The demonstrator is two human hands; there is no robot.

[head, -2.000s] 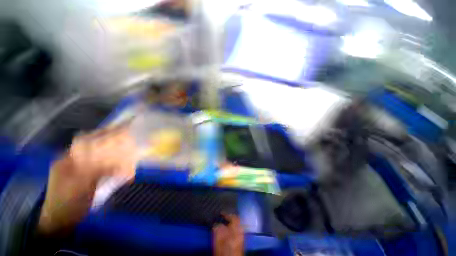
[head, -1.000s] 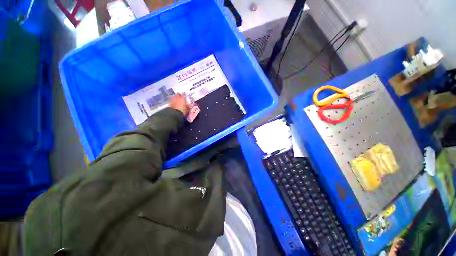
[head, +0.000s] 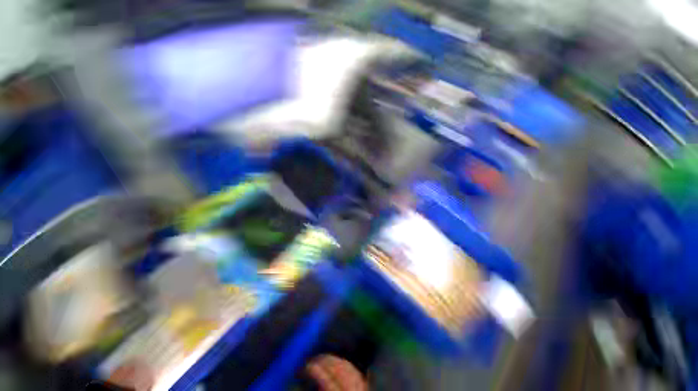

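The view is strongly blurred. My right hand (head: 335, 374) shows at the bottom edge, cut off, beside the dark keyboard area; its grip cannot be made out. A reddish, skin-toned patch lies at the bottom left edge; whether it is my left hand cannot be told. The grey work plate (head: 172, 286) lies at the lower left, with a yellow fixture (head: 191, 324) on it. The dark mouse pad (head: 264, 227) with a green mark is beyond it. No cover can be made out.
A bright monitor (head: 218, 70) stands at the upper left. A blue parts bin (head: 451, 344) with white and tan papers or bags is right of centre. A pale blurred object (head: 73, 305) is at the far left. Blue bins or racks (head: 650, 103) and a green shape are at the right.
The view has swung from the large blue tote to the bench and the aisle side. The arm reaching into the tote is out of view; my right hand shows at the bottom edge.
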